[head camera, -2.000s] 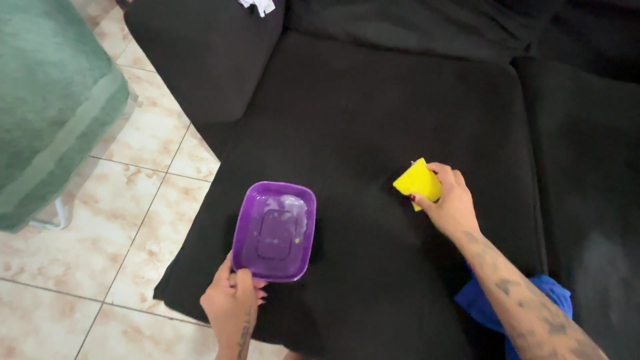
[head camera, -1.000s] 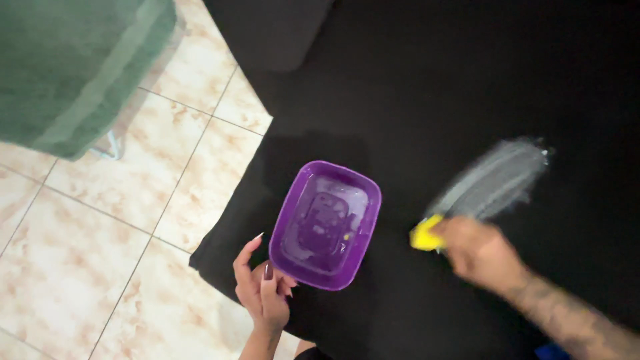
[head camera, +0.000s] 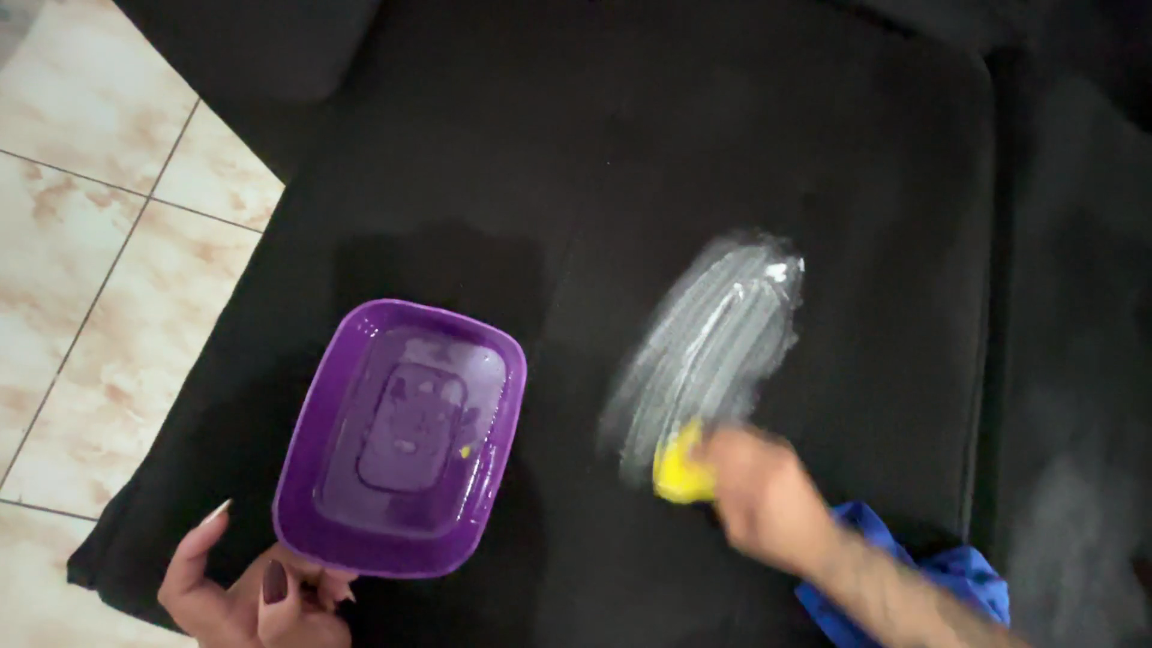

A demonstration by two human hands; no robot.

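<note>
My right hand (head camera: 765, 495) is closed on a yellow sponge (head camera: 682, 466), which touches the black fabric sofa seat (head camera: 612, 180). A streaky white foamy patch (head camera: 711, 342) runs up and to the right from the sponge. At lower left, my left hand (head camera: 261, 594) supports a purple plastic container (head camera: 400, 571) by its near edge, with some fingers hidden beneath it. Shallow liquid and a small yellow bit lie in the container. The right hand is blurred.
A crumpled blue cloth (head camera: 967, 576) lies on the seat, partly behind my right forearm. Pale marbled floor tiles (head camera: 81, 288) show past the sofa's left edge. A seam (head camera: 981, 315) divides the seat from the dark cushion at right.
Two seconds ago the sponge was in my right hand and no white patch showed; the foamy streaks have since appeared on the fabric. My left hand still has the container. The view has shifted.
</note>
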